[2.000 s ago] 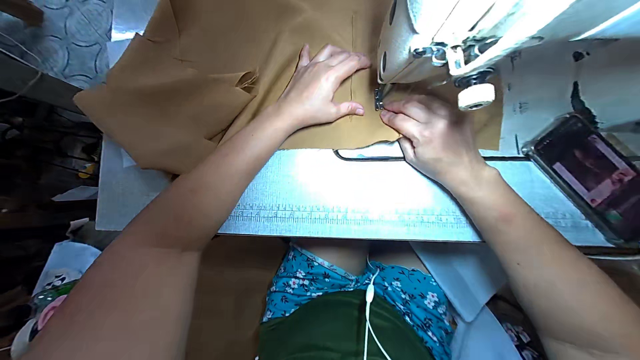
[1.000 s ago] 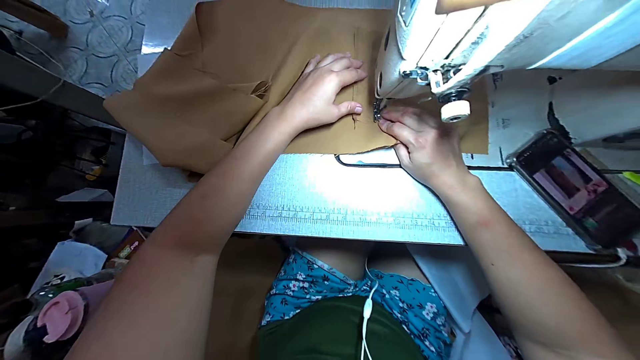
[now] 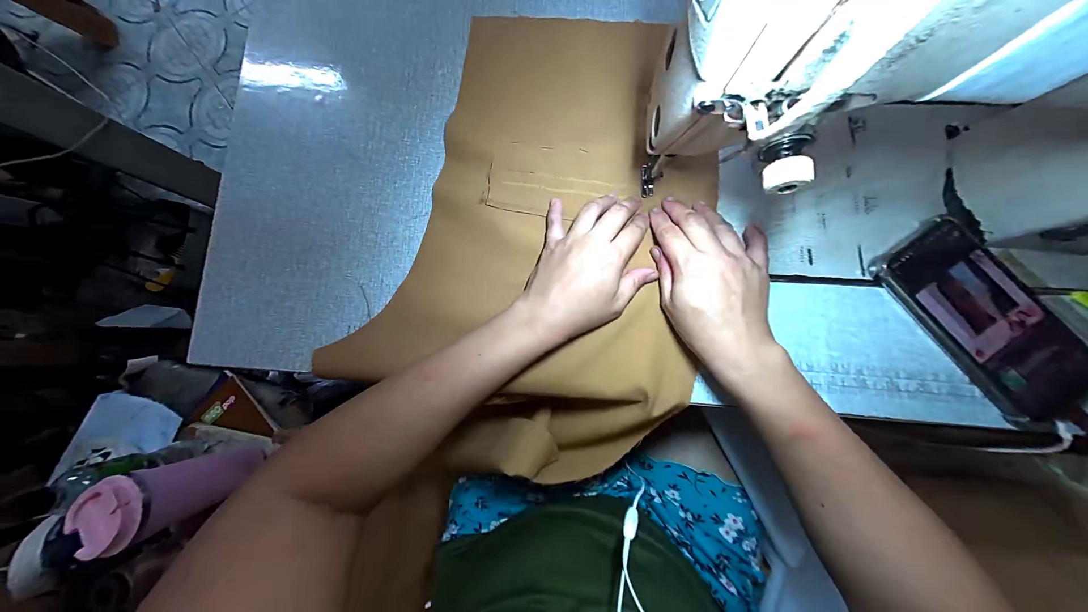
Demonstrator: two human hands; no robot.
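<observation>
Tan woven fabric (image 3: 561, 93) lies under the presser foot (image 3: 648, 180) of a white sewing machine (image 3: 765, 51), and its near part hangs in folds over the table edge toward my lap. Dark stitching and paler lines form a long rectangle on the cloth, left of the foot. My left hand (image 3: 591, 263) rests flat on the fabric just below and left of the foot, fingers spread. Beside it, my right hand (image 3: 710, 272) presses on the cloth below and right of the foot, fingers nearly together. Neither hand grips anything that shows.
A smartphone (image 3: 986, 314) with a lit screen lies on the right of the grey sewing table (image 3: 314, 187). Below the table's left edge are a pink roll (image 3: 170, 493) and assorted items. A white earphone cable (image 3: 630, 527) hangs over my lap.
The fabric has been turned and shifted, and part of it now hangs toward my lap. My left hand has moved closer to my right, which has left the side of the presser foot.
</observation>
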